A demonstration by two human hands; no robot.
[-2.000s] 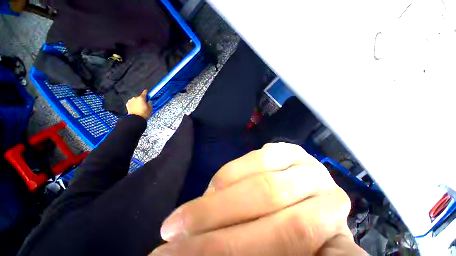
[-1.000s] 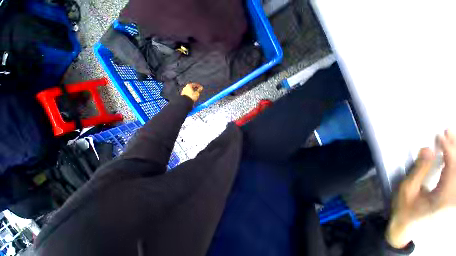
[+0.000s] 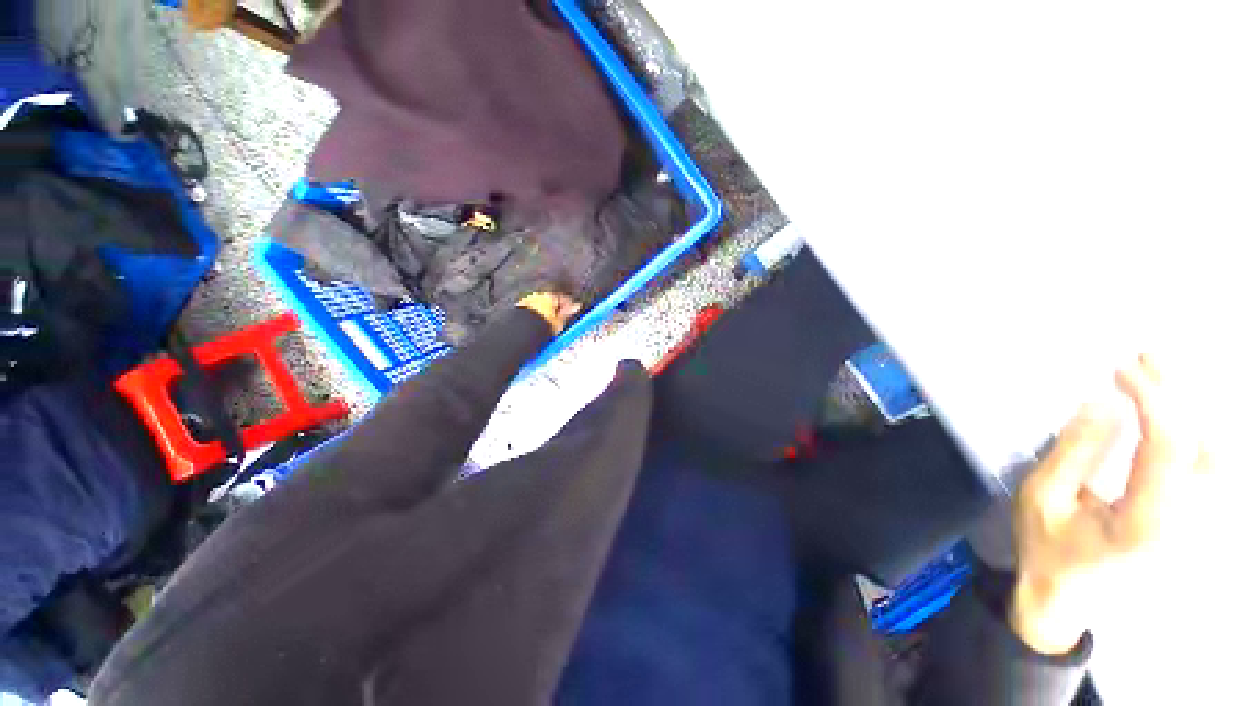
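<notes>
A blue plastic crate stands on the floor, with black and dark grey garments bunched inside. A dark purplish cloth lies over its far part. My left hand is small in view, at the crate's near rim against the dark cloth. Its fingertips are hidden, so I cannot tell if it grips anything. My right hand is over the white table at the right, slightly blurred, fingers apart and holding nothing visible.
The white table fills the right side, its edge running diagonally. A red plastic frame stands on the floor left of the crate. Dark and blue cloth is piled at the far left. A blue object is under the table.
My right hand has moved from close in front of the camera to the table at the right, its fingers spreading. My left hand stays at the crate. The view has shifted.
</notes>
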